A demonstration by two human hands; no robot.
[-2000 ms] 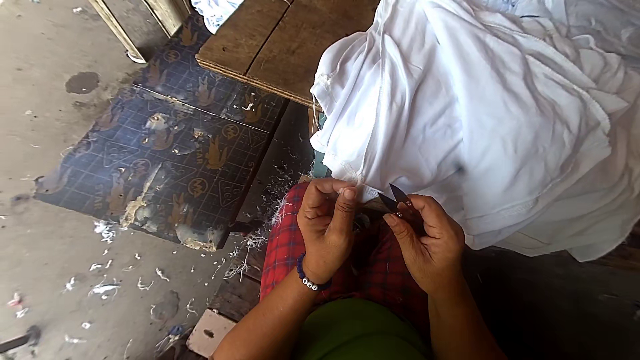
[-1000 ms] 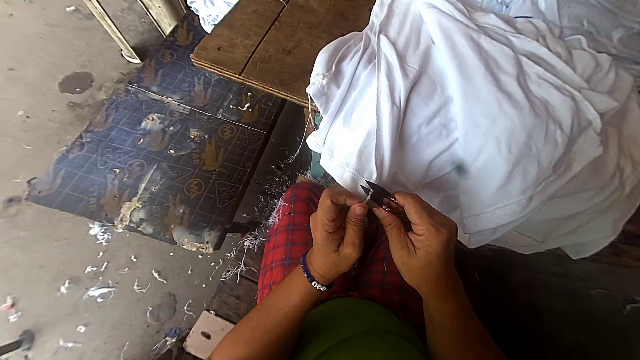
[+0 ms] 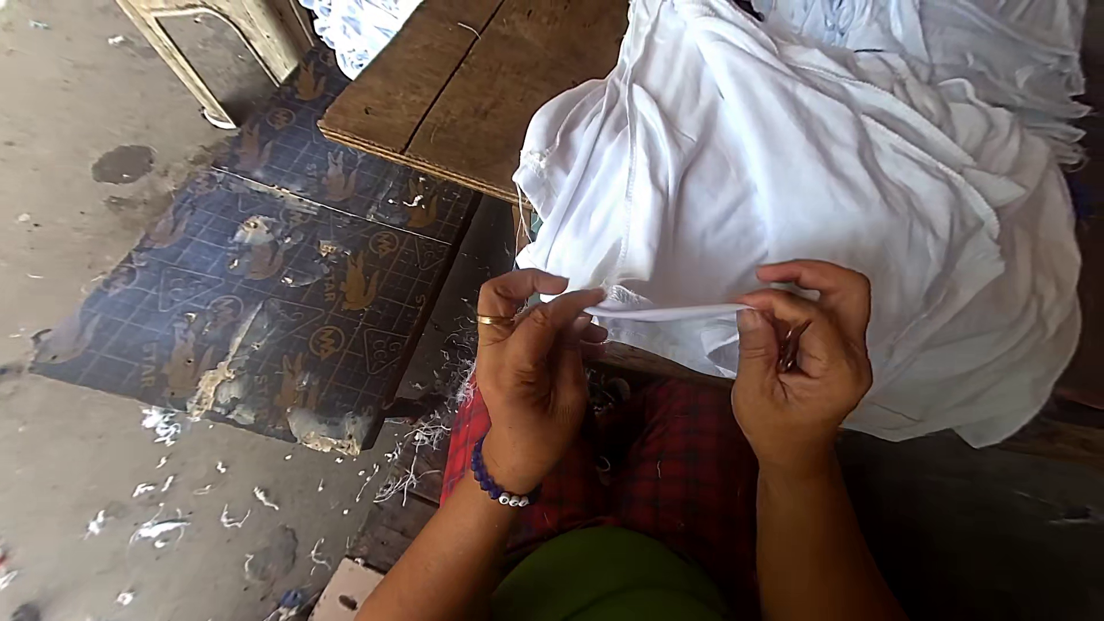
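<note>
A heap of white fabric (image 3: pixel 776 198) with stitched seams hangs over the table's corner toward my lap. My left hand (image 3: pixel 539 354), with a ring and a beaded bracelet, pinches the near edge of the cloth between thumb and fingers. My right hand (image 3: pixel 802 354) pinches the same edge farther right, so a narrow strip is stretched between the two hands. Tucked in the right palm are small dark snips (image 3: pixel 790 345), mostly hidden by the fingers; whether their blades are apart cannot be seen.
A wooden tabletop (image 3: pixel 483 95) lies behind the cloth. Left of it are a dark printed board (image 3: pixel 285 285) on the floor, a pale stool leg (image 3: pixel 185 69) and a bundle of white and blue material (image 3: pixel 358 30). Thread scraps (image 3: pixel 159 526) litter the concrete floor.
The hands were close together with the snips' blades pointing out between them; now they are apart, the cloth edge is drawn between them and the snips are inside the right palm.
</note>
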